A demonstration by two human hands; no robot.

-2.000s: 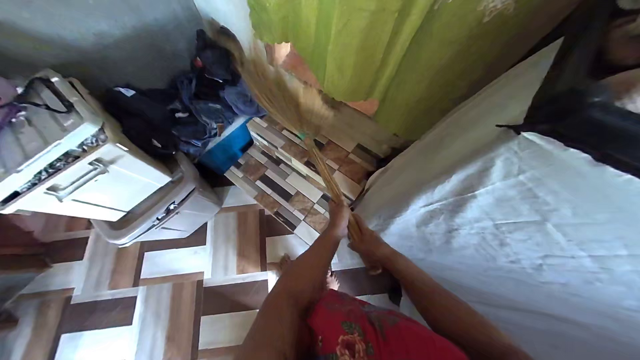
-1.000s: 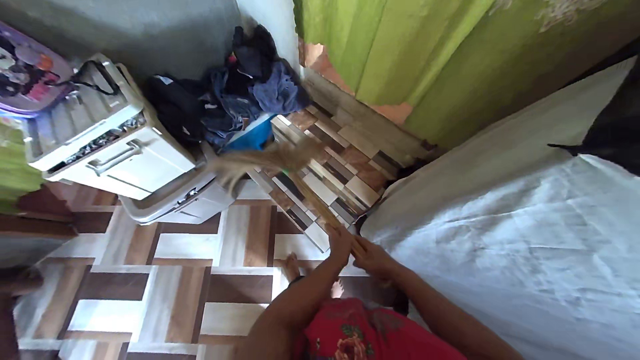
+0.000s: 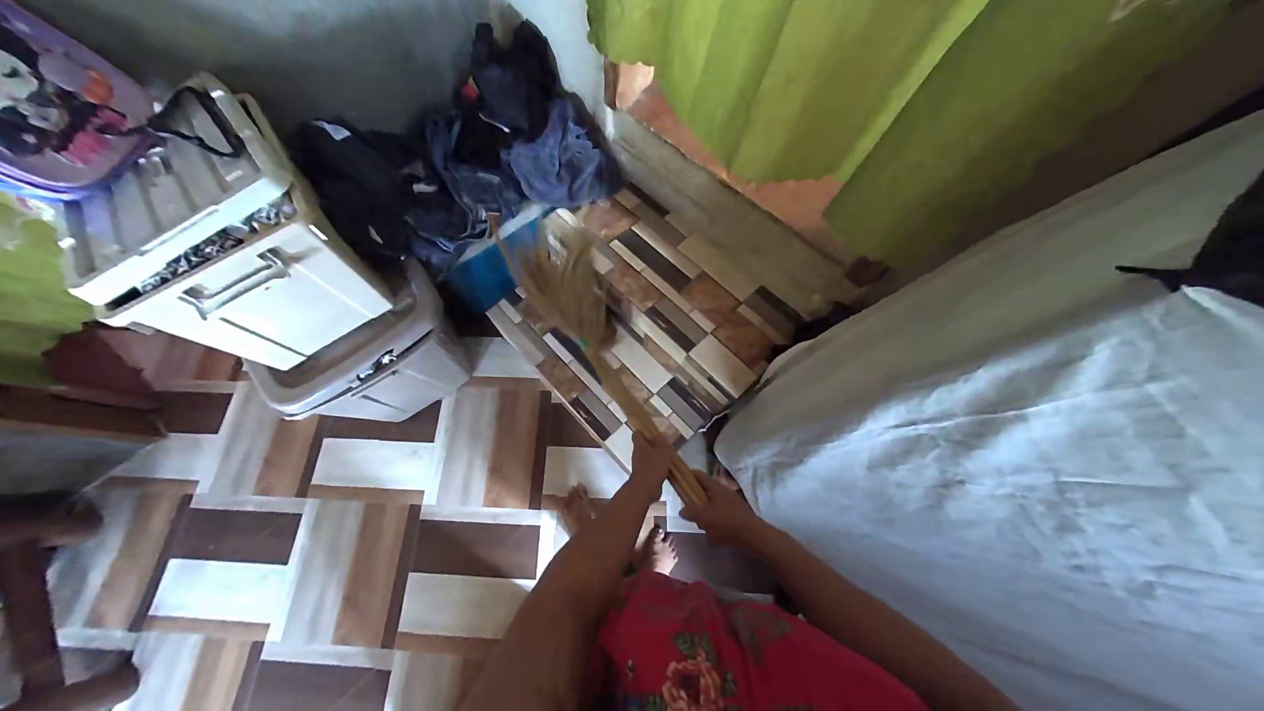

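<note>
A straw broom [image 3: 573,291] is held in both hands, its bristles fanned over a tiled step [image 3: 657,331] near a blue container [image 3: 494,262]. My left hand [image 3: 650,462] grips the handle further up, towards the bristles. Around the lower end of the handle my right hand [image 3: 716,506] is closed. The bristles look slightly blurred, and whether they touch the tiles I cannot tell.
Dark clothes and jeans [image 3: 494,148] are piled by the wall. White plastic drawers [image 3: 257,286] stand at the left with a purple bag [image 3: 69,109] on top. Pale cloth [image 3: 1027,415] covers something along the right. A green curtain [image 3: 790,89] hangs behind the step, above patterned floor [image 3: 375,533].
The broom's bristles have swung from high by the wall, down leftward before the drawers, and back over the tiled step near the blue container. Both hands have stayed on the handle.
</note>
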